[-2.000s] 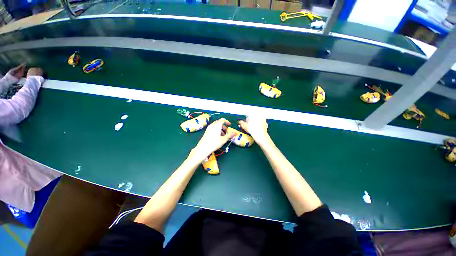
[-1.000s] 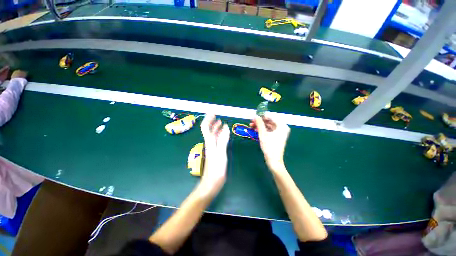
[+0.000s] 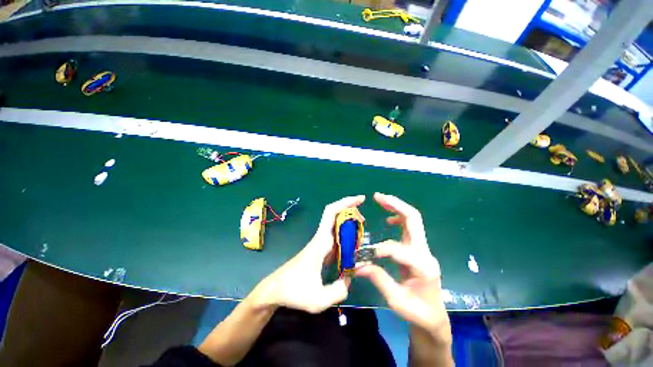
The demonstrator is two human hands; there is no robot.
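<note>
A yellow housing shell (image 3: pixel 349 240) with a blue cell inside is held upright over the near edge of the bench, its open side facing me. My left hand (image 3: pixel 311 265) grips it from the left. My right hand (image 3: pixel 408 269) holds a small circuit board (image 3: pixel 366 251) at the shell's right side between fingers and thumb. A lead with a white connector (image 3: pixel 342 320) hangs below the shell. Two more wired shells lie on the green bench to the left, one farther (image 3: pixel 228 170) with its board beside it, one nearer (image 3: pixel 253 224) with leads to its right.
A pale rail (image 3: pixel 286 146) parts the bench from the conveyor lane (image 3: pixel 215 107), which carries several yellow units. A grey post (image 3: pixel 544 93) slants at the right. A cluster of units (image 3: pixel 600 201) lies at the right of the bench. Another person's sleeve (image 3: pixel 634 322) shows at lower right.
The shell with the blue cell has been lifted off the bench into my left hand and brought nearer. My right hand has moved closer with the board. The view has shifted right.
</note>
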